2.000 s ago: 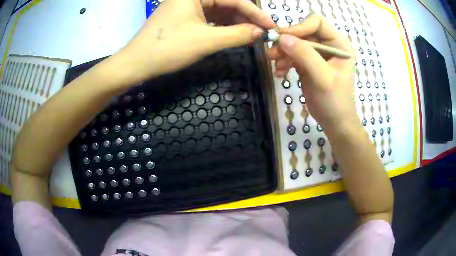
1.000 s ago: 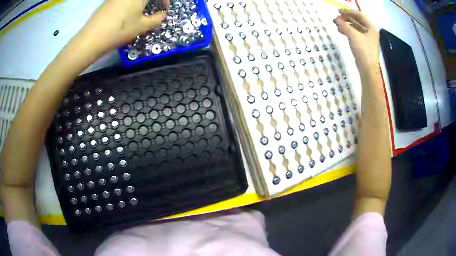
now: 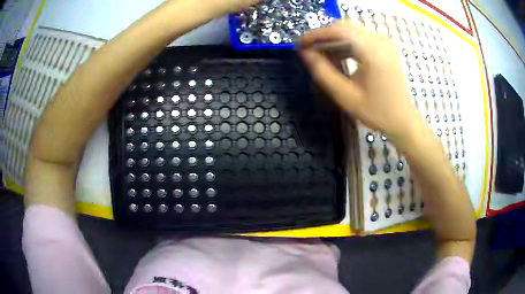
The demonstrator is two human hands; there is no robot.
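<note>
My left hand is cut off by the top edge; only its forearm shows, reaching to the blue parts bin (image 3: 235, 34). The bin holds a mixed heap of loose metal pieces (image 3: 282, 20). My right hand (image 3: 362, 77) is blurred, over the back right corner of the component tray (image 3: 276, 198) and the edge of the loading board (image 3: 393, 198). Its fingers are closed on a thin hand tool (image 3: 334, 45), partly hidden; its fingertips are near the bin's front rim. Small round metal parts (image 3: 175, 129) fill rows of pockets on the tray's left side.
A second slotted board (image 3: 54, 72) lies at the left, partly behind my left arm. A black flat device (image 3: 509, 135) lies at the far right. The loading board carries rows of dark-ringed metal rounds beside the tray.
My hands were together over the tray's back right, then apart. My right hand has since come back left toward the bin. My left hand has left the bin and passed out of the top edge.
</note>
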